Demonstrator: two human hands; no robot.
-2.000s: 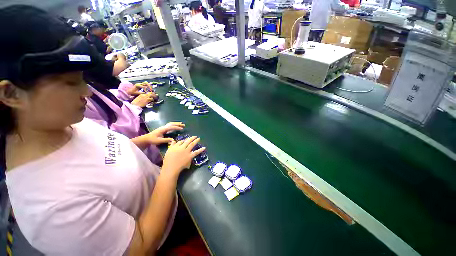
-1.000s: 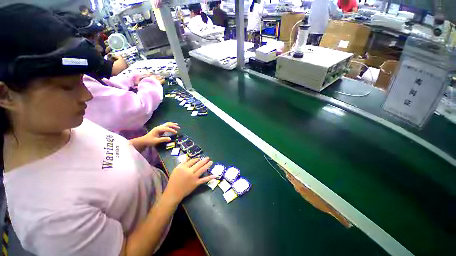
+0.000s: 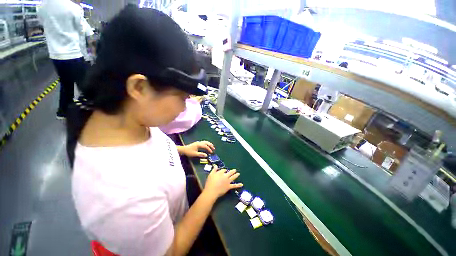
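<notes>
Neither of my hands is in view. Nearest in front of me, three smartwatch units (image 3: 257, 203) with bright white displays lie close together on the green bench (image 3: 240, 237). Flat white batteries (image 3: 241, 206) with yellow edges lie beside them on the side toward the bench's near edge. No hand of mine touches them.
A capped person in a pink shirt (image 3: 125, 185) sits at the left, both hands over dark watch units (image 3: 214, 159). More units (image 3: 220, 128) lie farther up the bench. A pale strip (image 3: 267, 172), a blue bin (image 3: 279, 36) on a shelf and a beige instrument (image 3: 327, 131) are beyond.
The view has swung left and up, bringing in the aisle, a standing person and the shelf with the blue bin. The neighbour's hands have shifted over the dark units; the lit units stay put.
</notes>
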